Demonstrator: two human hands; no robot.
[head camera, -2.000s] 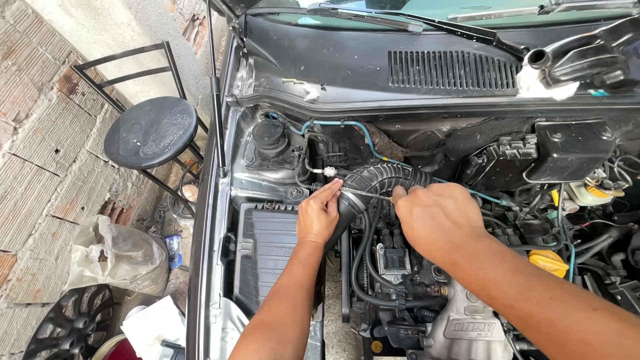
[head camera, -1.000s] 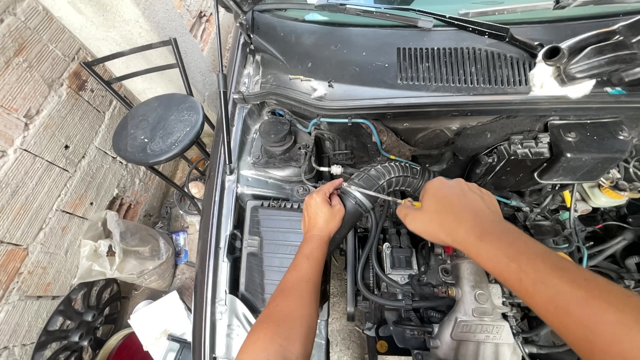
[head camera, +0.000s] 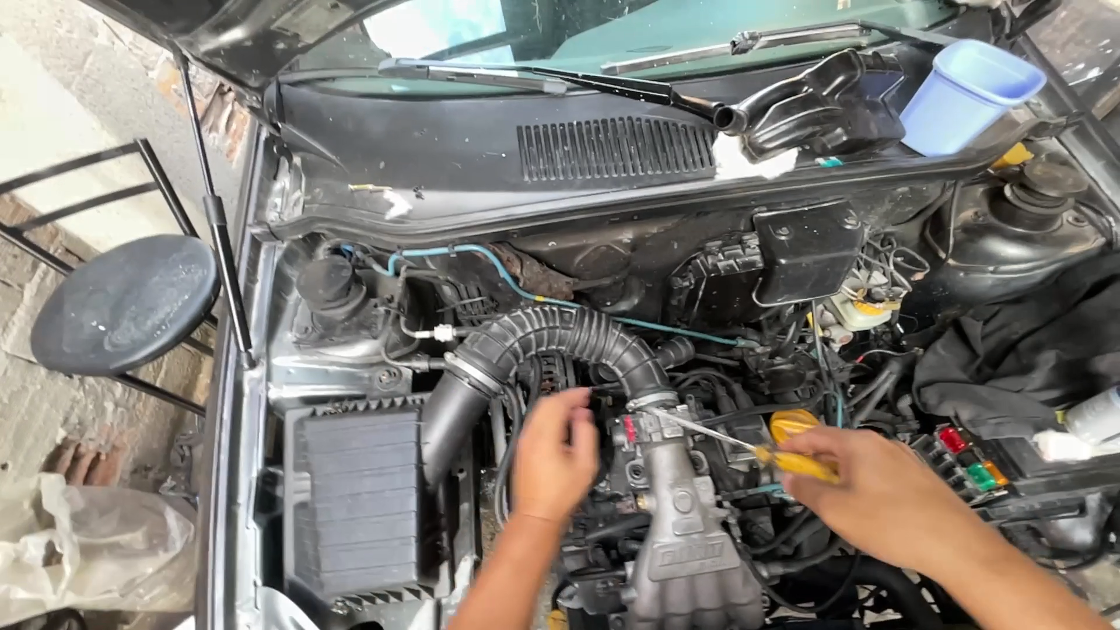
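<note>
My right hand (head camera: 875, 490) holds a screwdriver (head camera: 796, 462) by its yellow handle. The shaft points left, its tip near the hose clamp (head camera: 654, 400) where the ribbed black air intake hose (head camera: 573, 332) meets the metal intake manifold (head camera: 691, 542). My left hand (head camera: 554, 455) is bare of any tool, fingers apart, left of the manifold and below the hose's arch. Another metal clamp (head camera: 472, 374) rings the hose's other end, by the black air filter box (head camera: 354, 499).
A blue plastic container (head camera: 969, 96) and a black plastic duct (head camera: 814, 109) rest on the cowl. Dark cloth (head camera: 1032, 341) lies at the right of the engine bay. A round black stool (head camera: 127, 304) stands at the left, beside a hood strut (head camera: 226, 271).
Both hands have left the clamp at the air filter end. The screwdriver has moved right and down to the manifold end of the hose. The view has shifted toward the right.
</note>
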